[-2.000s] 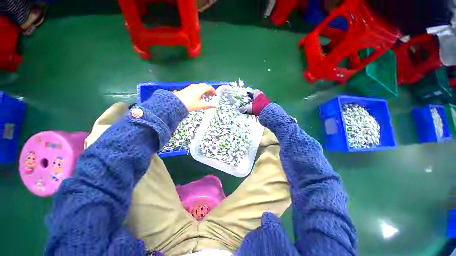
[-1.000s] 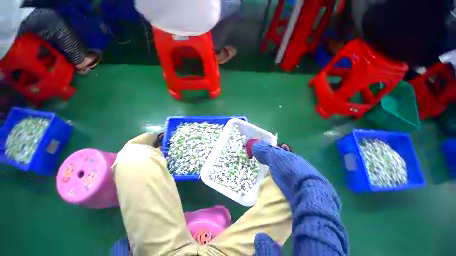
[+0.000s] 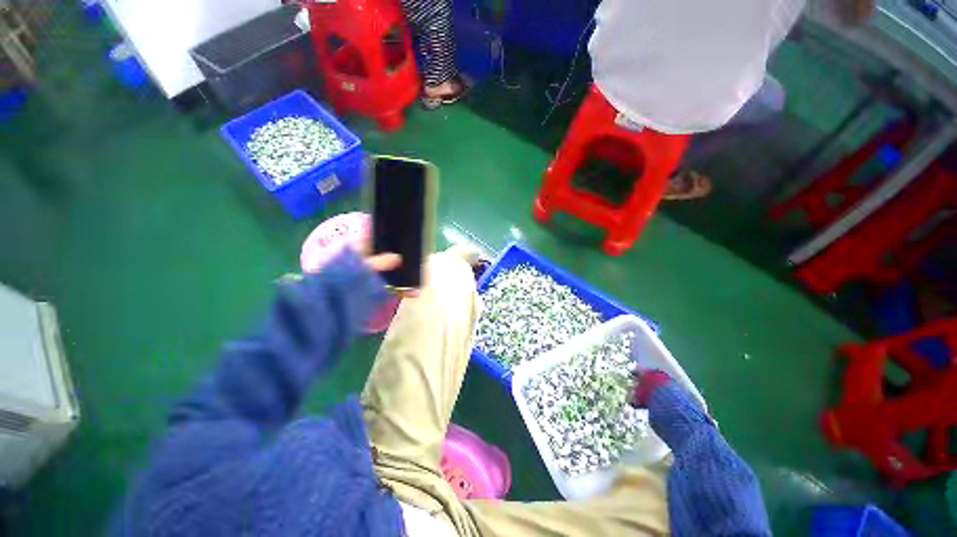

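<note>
My left hand (image 3: 388, 262), bare, holds a smartphone (image 3: 402, 220) upright, its screen dark and its edge yellowish. Only the fingers show at its lower part. My right hand (image 3: 649, 387), in a glove with a pink-red cuff, is at the right side of the white tray (image 3: 558, 474); its fingers are hard to make out against the small white and green parts (image 3: 588, 409) in the tray. The tray rests on the blue bin (image 3: 565, 276) and my thigh. The bin holds a heap of the same parts.
A pink stool (image 3: 336, 239) is behind the phone, another pink stool (image 3: 474, 462) under me. A filled blue bin (image 3: 327, 180) is by a black crate (image 3: 252, 63). A person in a white top (image 3: 687, 63) sits on a red stool (image 3: 609, 173). A white box-shaped object (image 3: 26, 388) is at left.
The view has swung left. My left hand, out of sight one second ago, is now raised with the smartphone. My gloved right hand remains at the tray.
</note>
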